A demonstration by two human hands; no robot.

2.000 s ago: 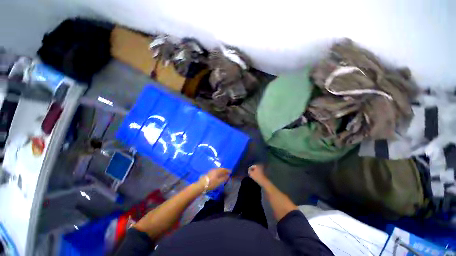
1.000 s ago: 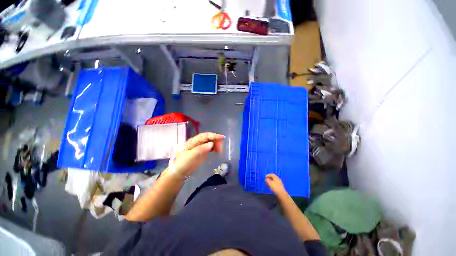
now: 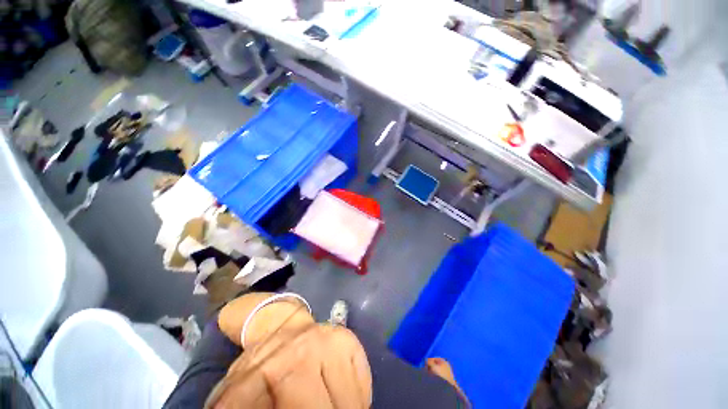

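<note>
A blue plastic crate (image 3: 511,319) stands at the lower right, turned at an angle, with a darker side facing left and a brighter broad side facing right. My right hand (image 3: 441,371) is small and partly cut from sight at the crate's near edge, with its fingers at the rim. My left hand (image 3: 299,363) is large and close to the camera at the bottom centre, away from the crate, with a pale band round the wrist. Its fingertips are not clear, and nothing shows in it.
A second blue crate (image 3: 275,156) lies beside a red stool with a pale cushion (image 3: 339,226). A white sewing table (image 3: 415,76) bears orange-handled scissors (image 3: 512,133) and a dark red case (image 3: 551,162). Fabric scraps (image 3: 191,240) lie left. White basin-like tables (image 3: 104,363) stand lower left.
The view has turned. My left hand has come up close to the camera. The right-hand crate now shows at a slant, with my right hand still at its near edge.
</note>
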